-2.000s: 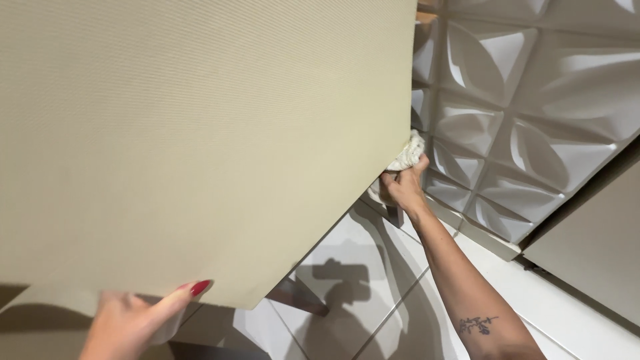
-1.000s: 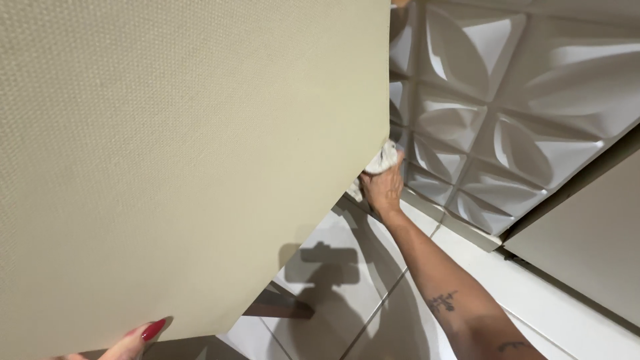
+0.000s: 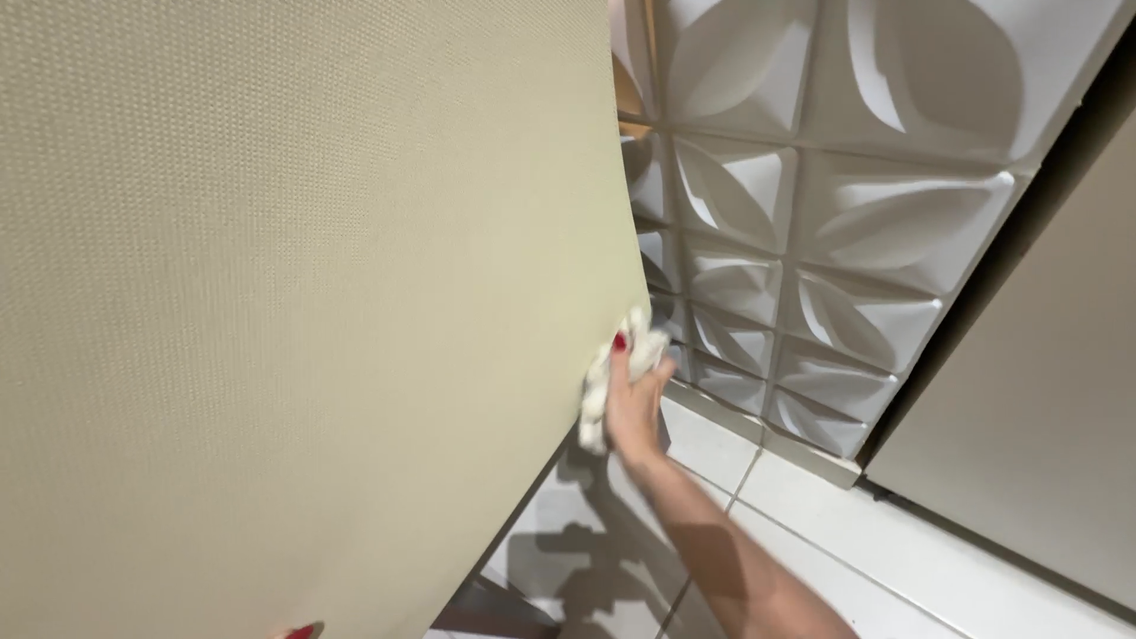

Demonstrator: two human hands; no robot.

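Observation:
A large cream panel with a woven texture [image 3: 337,266], perhaps the back of a chair, fills the left and middle of the head view. My right hand [image 3: 637,390] grips a crumpled white cloth [image 3: 596,404] against the panel's lower right edge, with the thumb on top of the cloth. Of my left hand [image 3: 300,633], only a fingertip with a red nail shows at the bottom edge, by the panel's lower part; the rest is out of view.
A wall of white relief tiles [image 3: 737,195] stands close on the right. Beyond it is a smooth light panel [image 3: 1029,390]. White floor tiles [image 3: 816,532] lie below, with a dark leg [image 3: 497,608] under the cream panel.
My right hand, earlier partly behind the panel's edge with the cloth, now has its thumb in front of that edge. My left hand has mostly left the view at the bottom.

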